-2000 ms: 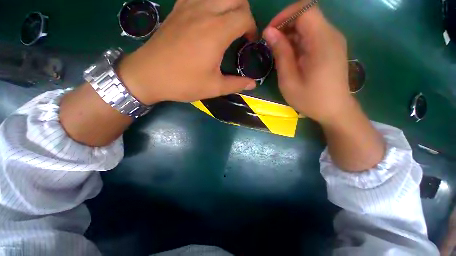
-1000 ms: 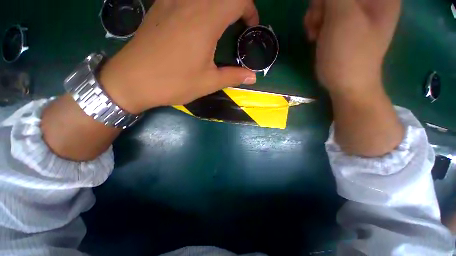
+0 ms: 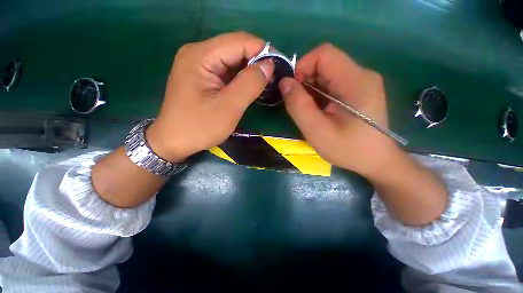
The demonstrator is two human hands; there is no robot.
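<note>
A round watch head (image 3: 281, 70) with a black face and silver rim is held up between my two hands above the green belt. My left hand (image 3: 215, 91) grips its left side, with the thumb over the face. My right hand (image 3: 344, 109) touches its right rim with thumb and fingertips. A slim silver rod tool (image 3: 367, 119) lies in my right hand and points down to the right. The rod's inner end and part of the watch face are hidden by my fingers.
Other watch heads lie on the green belt (image 3: 223, 17): one at left (image 3: 86, 95), one at the far left edge (image 3: 10, 75), and two at right (image 3: 432, 106) (image 3: 508, 124). Yellow-black hazard tape (image 3: 269, 153) marks the near belt edge. A dark metal piece (image 3: 57, 133) is at left.
My right hand has come back from the upper right to the watch head, with the rod now visible. My left hand has closed on the watch head, which is now tilted. The view has shifted.
</note>
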